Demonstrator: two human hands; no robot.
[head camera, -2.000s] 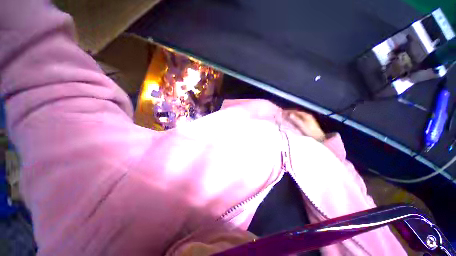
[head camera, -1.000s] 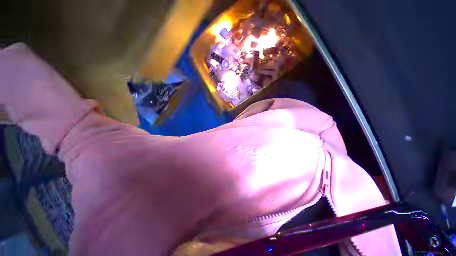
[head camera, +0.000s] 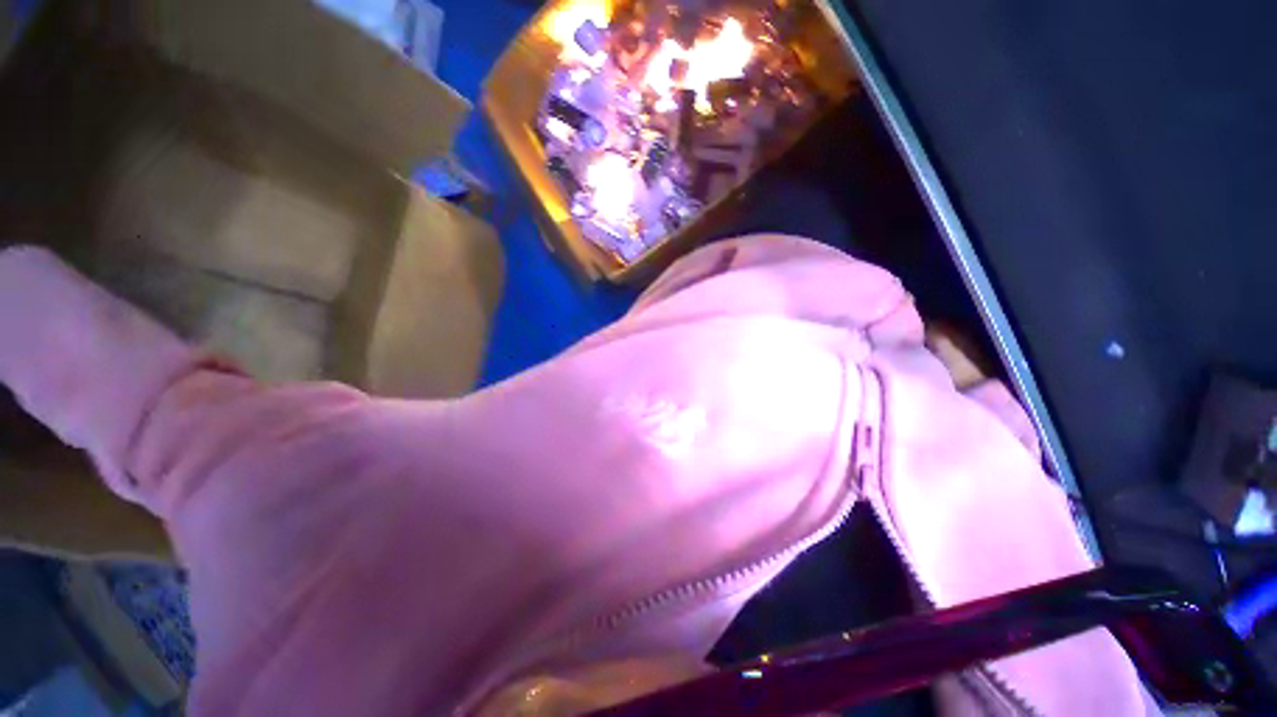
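My left hand is out of the picture; its pink sleeve runs to the left edge, over an open brown cardboard box (head camera: 420, 280). No hand shows clearly. A small tan patch (head camera: 959, 359) shows between my pink jacket and the bench edge; I cannot tell whether it is part of my right hand. The yellow-orange parts bin (head camera: 549, 189) is at the top centre, below the bench edge. It holds a pile of small white and dark pieces under strong glare; single pieces are hard to make out.
The black-matted bench (head camera: 1120, 182) fills the right side, with a pale edge strip. A blurred dark object and part of a blue tool (head camera: 1258, 605) are at the right edge. Blue floor shows between box and bin. A dark glasses frame crosses the bottom. Another box stands lower left.
The view has swung left, away from the bench tools. The open box has come into view at left, and the bin has shifted towards the top. The left sleeve now sits lower in the picture.
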